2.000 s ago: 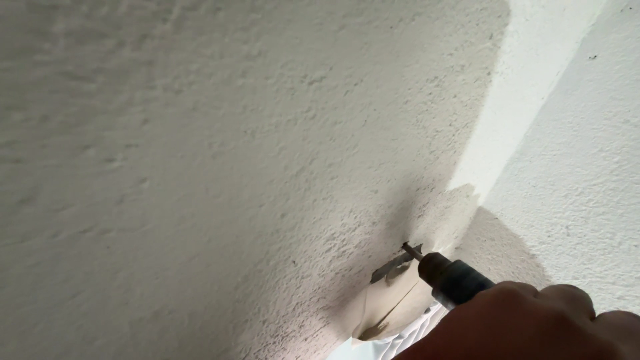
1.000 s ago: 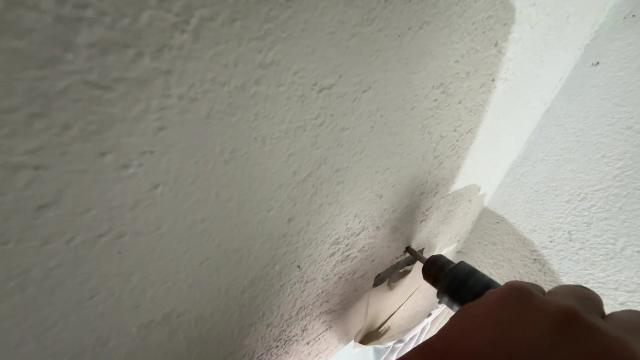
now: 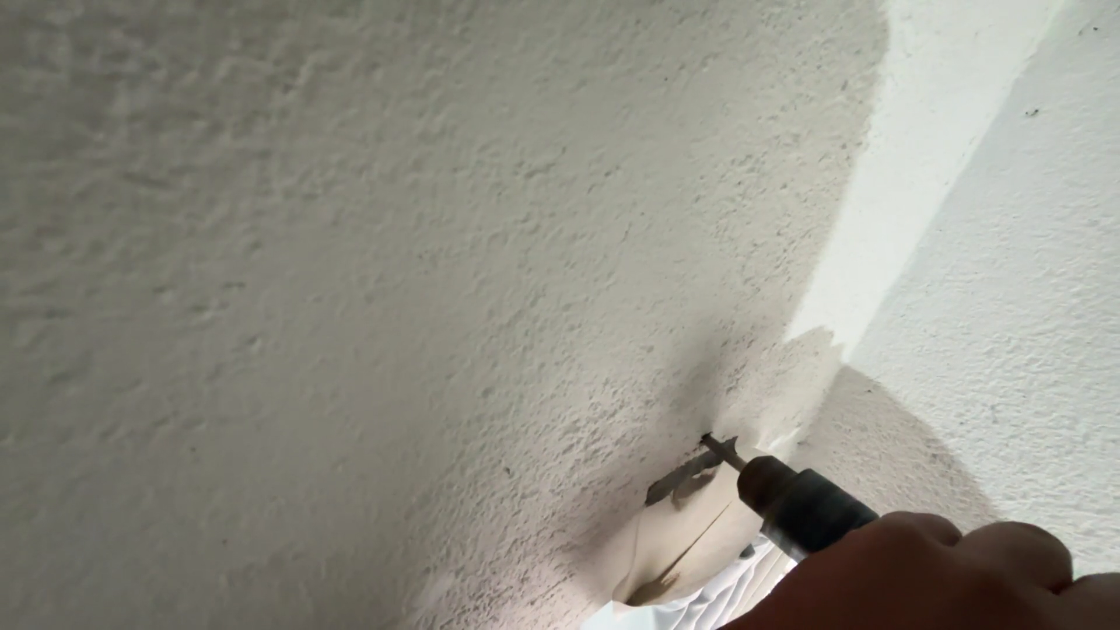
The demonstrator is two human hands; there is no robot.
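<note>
At the lower right, my right hand (image 3: pixel 927 573) is closed around a dark power tool, likely a drill or rotary hammer (image 3: pixel 809 507); its body is mostly hidden by the hand and the frame edge. The thin metal bit (image 3: pixel 723 452) points up and left, its tip at a small dark hole in the rough textured wall surface (image 3: pixel 437 289). Just below the bit lies a dark grey damaged strip (image 3: pixel 687 477) in the surface. Which part of the tool turns cannot be told. My left hand is outside the view.
A second white textured surface (image 3: pixel 1032 289) meets the first along a corner at the right. Below the strip is a smooth pale area (image 3: pixel 691 547) with a dark crack-like line. White ribbed or folded material (image 3: pixel 739 591) shows at the bottom.
</note>
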